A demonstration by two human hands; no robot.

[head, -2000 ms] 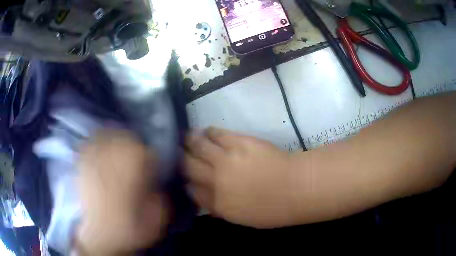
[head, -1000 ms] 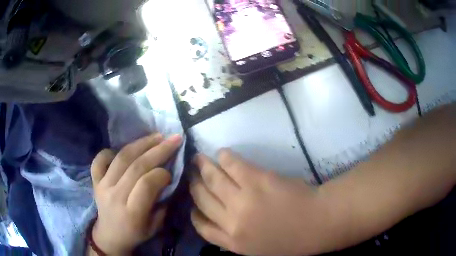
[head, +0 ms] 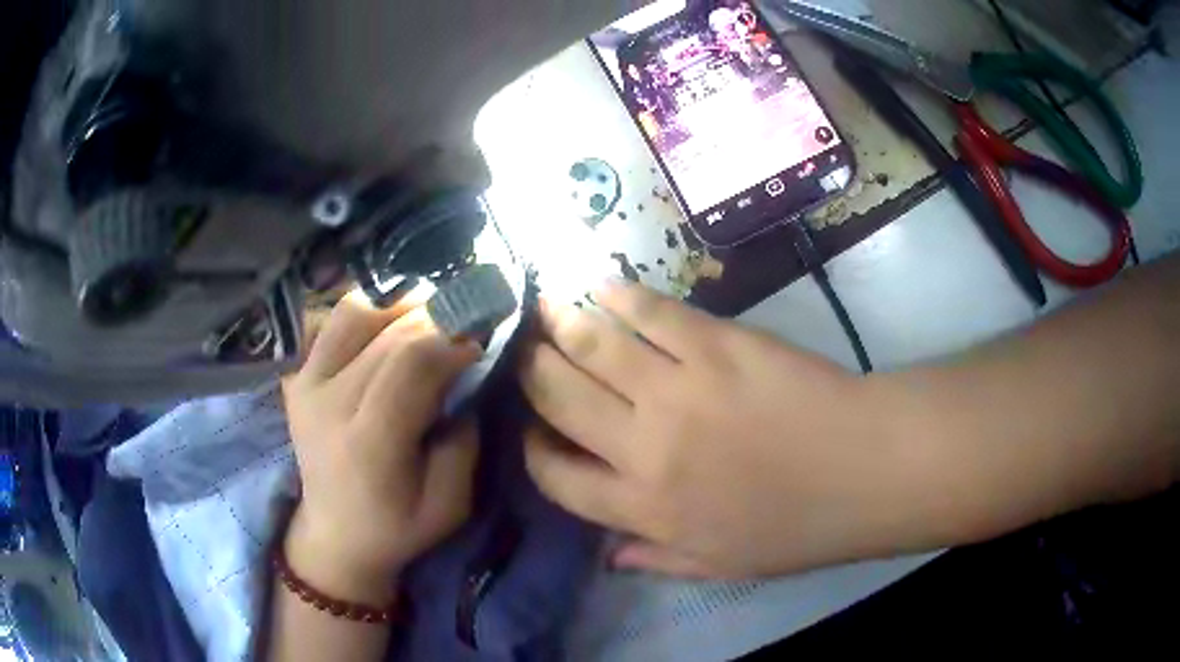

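Observation:
My left hand (head: 375, 433) is under the sewing machine head (head: 259, 168), its fingers bent on the cloth beside the ridged grey knob (head: 471, 305). Its fingertips are partly hidden by the machine. My right hand (head: 699, 440) lies palm down to the right, fingertips at the edge of the dark cloth (head: 498, 556); whether it grips the cloth does not show. The dark cloth runs between the hands up to the brightly lit needle area. Pale grey-blue quilted cloth (head: 207, 543) lies left of my left wrist. The needle tip cannot be made out.
A lit smartphone (head: 725, 123) lies behind my right hand, its black cable (head: 835, 304) running towards my forearm. Right of it are a long black tool (head: 990, 220) and scissors with red and green handles (head: 1042, 213). Ruler marks (head: 712, 597) show below my right hand.
My left hand has moved up under the machine head with the cloth. My right hand's fingertips are closer to the needle area. The view has shifted; the machine head looks larger.

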